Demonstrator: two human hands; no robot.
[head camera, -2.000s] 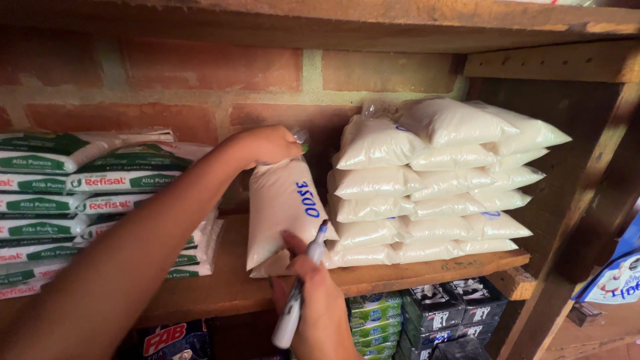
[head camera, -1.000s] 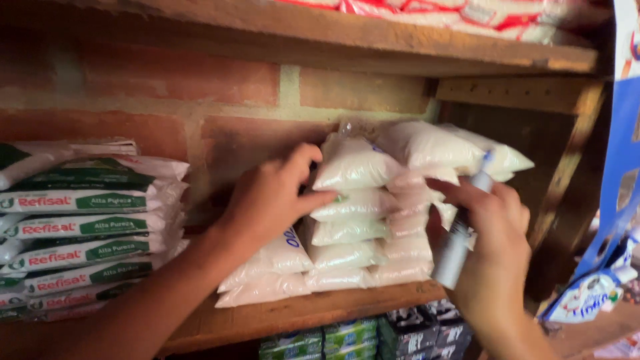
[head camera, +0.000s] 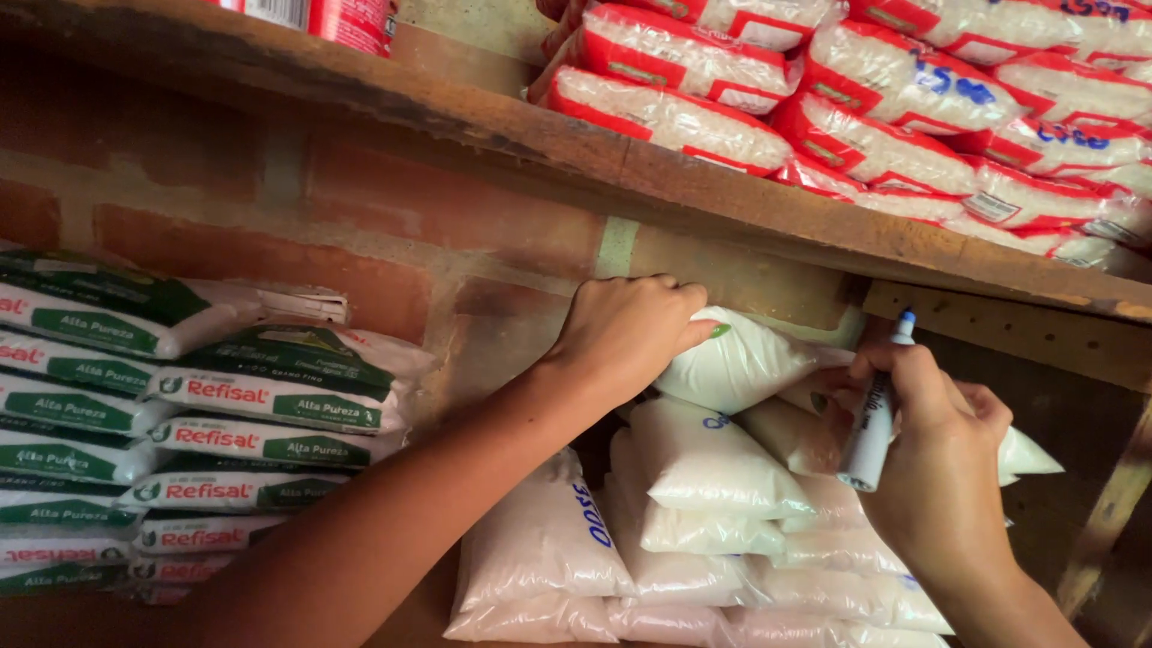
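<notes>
My left hand (head camera: 634, 328) grips one end of a clear plastic bag of white granules (head camera: 742, 360), raised above the top of a stack of like bags (head camera: 711, 463). At the bag's other end are the fingers of my right hand (head camera: 936, 423), which also holds a blue-tipped marker (head camera: 868, 432), its tip pointing up. Whether those fingers pinch the bag is partly hidden. At the stack's left side leans a bag with blue handwritten figures (head camera: 540, 531).
Refisal salt bags (head camera: 270, 436) are stacked at the left. A wooden shelf board (head camera: 576, 162) crosses above my hands, with red-and-white bags (head camera: 666, 117) piled on it. Behind is a brick wall (head camera: 450, 198); a wooden upright (head camera: 1111, 522) stands at the right.
My left hand has gone from the marked bag, now standing left of the stack, to a bag lifted at the stack's top. My right hand still has the marker. The view has tilted.
</notes>
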